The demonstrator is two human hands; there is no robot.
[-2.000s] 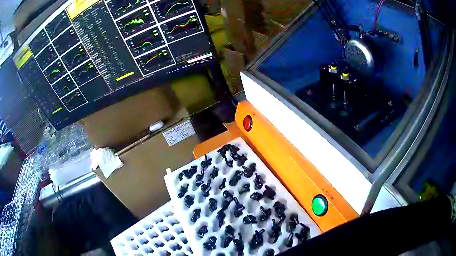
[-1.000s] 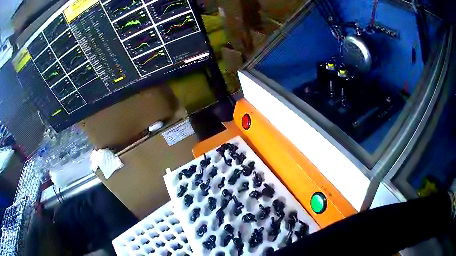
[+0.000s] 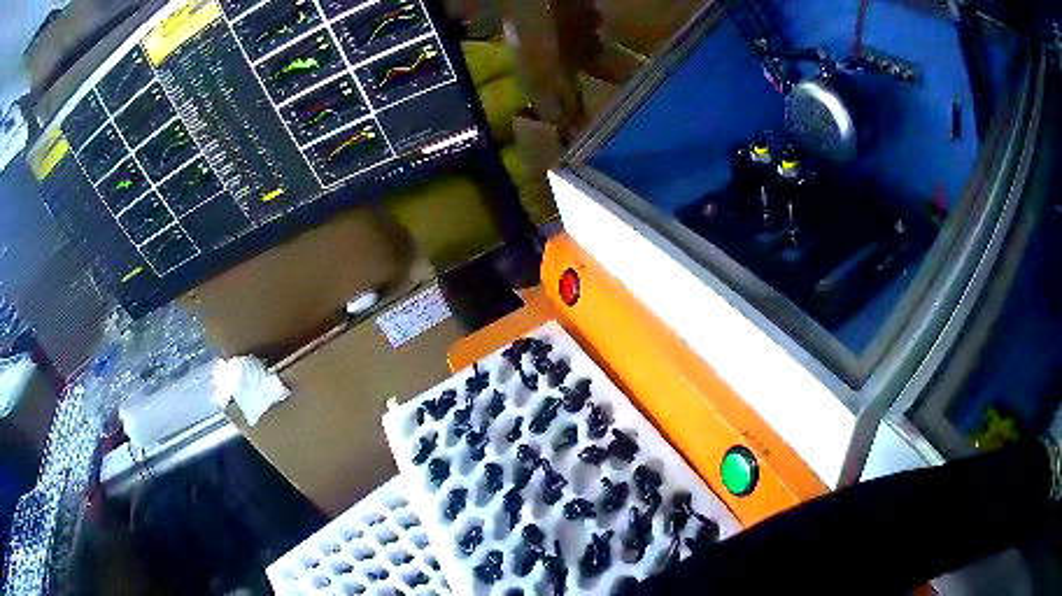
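Note:
A white foam tray (image 3: 410, 438) lies along the orange front ledge, its pockets filled with many small black earbuds (image 3: 579, 508). A dark sleeve crosses the lower right, over the tray's corner; no hand shows at its end. Both of my hands are out of the picture. The acoustic test box (image 3: 699, 305) has a blue interior with a black test fixture (image 3: 774, 192) with two yellow-tipped posts. A round metallic speaker (image 3: 822, 120) hangs above the fixture.
A monitor (image 3: 221, 128) with coloured curves stands at upper left. A carton (image 3: 338, 402) with a white label is below it. A second foam tray (image 3: 361, 553) lies lower left. The ledge has a red button (image 3: 568, 288) and a green button (image 3: 738, 470). A crumpled white piece (image 3: 250, 388) is on the carton's left edge.
The view has shifted slightly, and the dark sleeve at lower right has moved a little. Some curves on the monitor have changed. The tray and earbuds look the same.

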